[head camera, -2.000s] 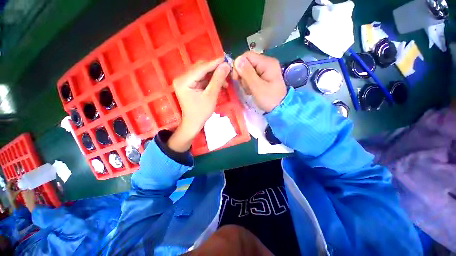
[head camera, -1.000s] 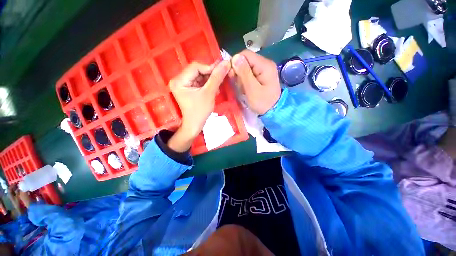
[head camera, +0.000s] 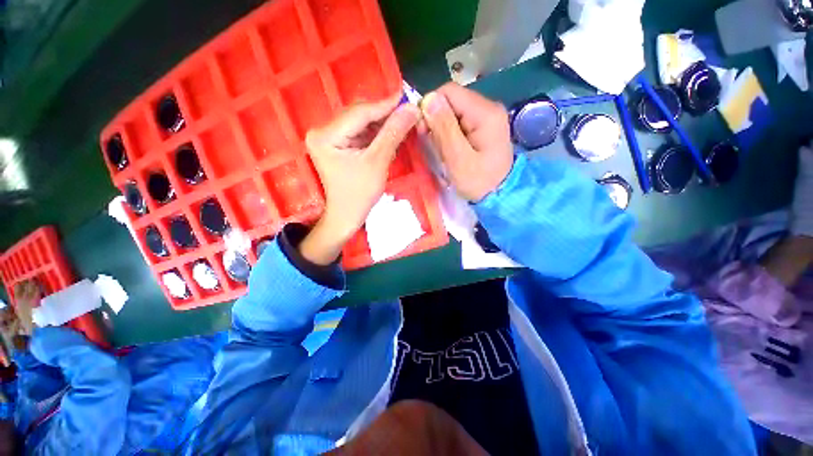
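My left hand (head camera: 357, 165) and my right hand (head camera: 470, 141) meet at their fingertips over the right edge of the orange-red parts tray (head camera: 266, 129). Between the fingertips they pinch a small white wipe (head camera: 411, 93). A bit of blue or violet shows beside it, maybe the end of a cleaning stick; it is too small to tell. Dark round watch heads fill several pockets at the tray's left part. A torn white paper sheet (head camera: 392, 228) lies on the tray's lower right corner.
Right of my hands lie several loose watch heads (head camera: 595, 136), blue sticks (head camera: 632, 142), crumpled white paper (head camera: 604, 44) and yellow-white scraps (head camera: 743, 98). A grey metal bracket (head camera: 504, 36) stands at the back. People sit left and right; another orange tray (head camera: 40, 258) is far left.
The white wipe's tip sticks up more between my fingertips than two seconds ago. My hands stay in nearly the same place. The person's arm at the right and the hands at far left have moved.
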